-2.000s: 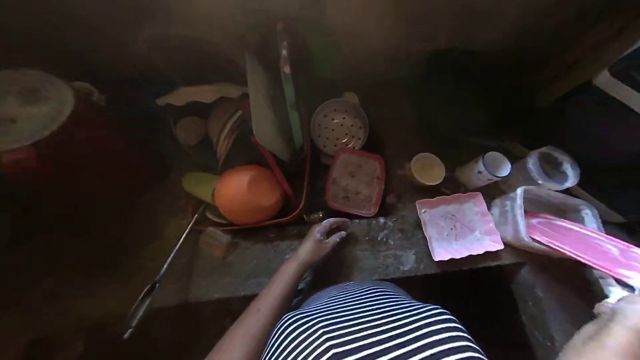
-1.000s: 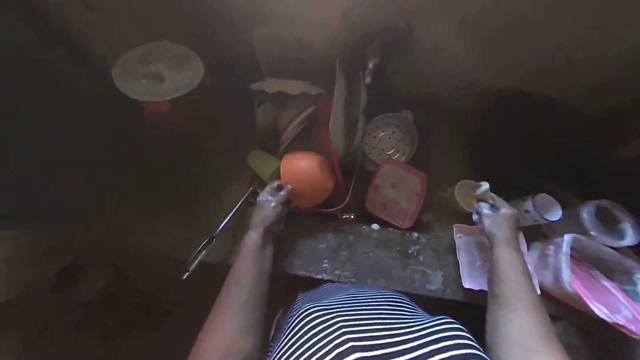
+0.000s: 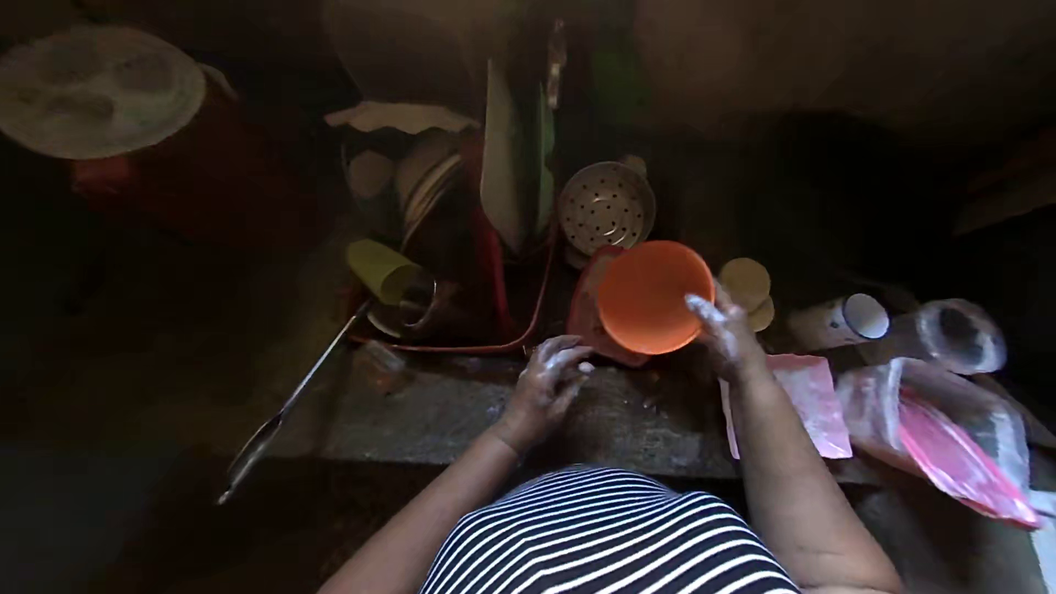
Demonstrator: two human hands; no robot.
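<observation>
My right hand (image 3: 726, 330), whitish suds on its fingers, grips the rim of an orange plastic bowl (image 3: 652, 289), whose hollow inside faces the camera. The bowl hangs over a red-edged rectangular container (image 3: 584, 309) and hides much of it. My left hand (image 3: 549, 384), also with whitish suds, is over the counter left of the bowl, fingers apart and holding nothing. A pink scalloped tray (image 3: 813, 404) lies partly behind my right forearm. Near my right fingertips stand pale yellow round pieces (image 3: 746, 283), not clear what they are.
A red-rimmed dish rack (image 3: 462, 347) holds plates, a yellow-green cup (image 3: 384, 272) and a leaning long-handled metal utensil (image 3: 285, 408). Behind stands a perforated strainer (image 3: 608, 210). At right are a white cup (image 3: 865, 317), a clear jar (image 3: 961, 337) and a clear container (image 3: 874, 408) with a pink item.
The orange bowl has left the rack and is in my right hand, over the red-edged container. My left hand, at the bowl one second ago, has moved right and is off it.
</observation>
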